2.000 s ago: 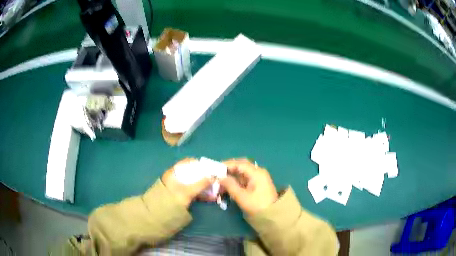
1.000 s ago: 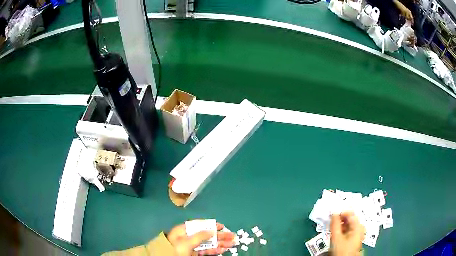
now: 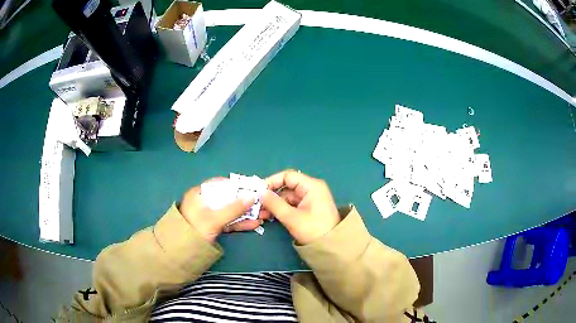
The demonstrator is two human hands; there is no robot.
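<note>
My left hand [image 3: 208,214] holds several white cards [image 3: 221,193] at the front middle of the bench. My right hand [image 3: 302,205] meets it on the right, with thumb and fingertips pinched at the cards' right edge. A tiny white piece [image 3: 259,231] shows just below the hands. Other small pieces, if any, are hidden under the hands. A loose pile of white cards [image 3: 436,154] lies to the right, some with small dark squares; two cards lie at its lower left edge.
A long white carton [image 3: 237,69] lies diagonally, its near end open. A small open carton [image 3: 182,38] stands behind it. At left are a black-and-white unit [image 3: 129,94], a black cylinder [image 3: 104,38] and a narrow white box [image 3: 57,183]. A blue stool [image 3: 537,255] stands lower right.
My right hand has come back from the card pile to the cards in my left hand. The small white pieces seen on the bench a second ago are now mostly covered. The camera view has shifted.
</note>
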